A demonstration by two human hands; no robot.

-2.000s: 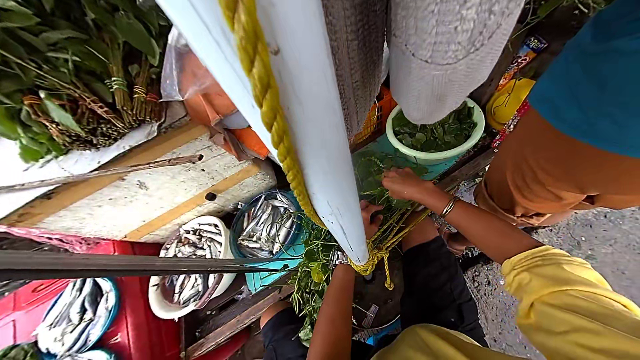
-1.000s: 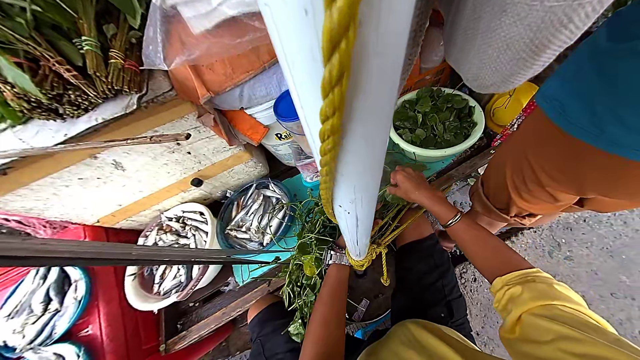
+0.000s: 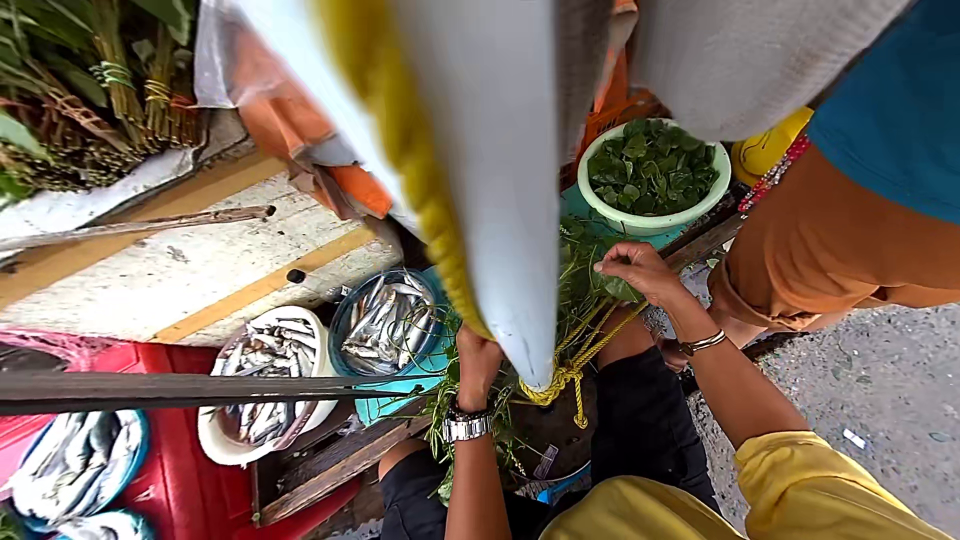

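Observation:
My right hand (image 3: 637, 271), with a bracelet at the wrist, has its fingers bent around a green leaf (image 3: 619, 288) over a heap of leafy vines (image 3: 577, 251). My left hand (image 3: 478, 358), wearing a metal watch (image 3: 466, 428), is at the left edge of the white pole (image 3: 517, 285); its fingers are partly hidden by the pole and its grip cannot be made out. More vine stems (image 3: 448, 390) hang beside that wrist. Beyond my right hand stands a pale green basin (image 3: 652, 223) filled with picked leaves (image 3: 652, 169). Yellow rope (image 3: 559, 382) is tied around the pole's lower end.
Basins of small fish (image 3: 386, 322), (image 3: 274, 349) sit at the left, more fish (image 3: 75, 457) on a red surface (image 3: 172, 442). A dark bar (image 3: 187, 391) crosses there. Bundled greens (image 3: 112, 82) lie upper left. A person in brown shorts (image 3: 840, 232) stands at the right.
My left hand now shows to the left of the pole; it was mostly hidden behind it one second ago. The view has shifted, with the pole looming larger.

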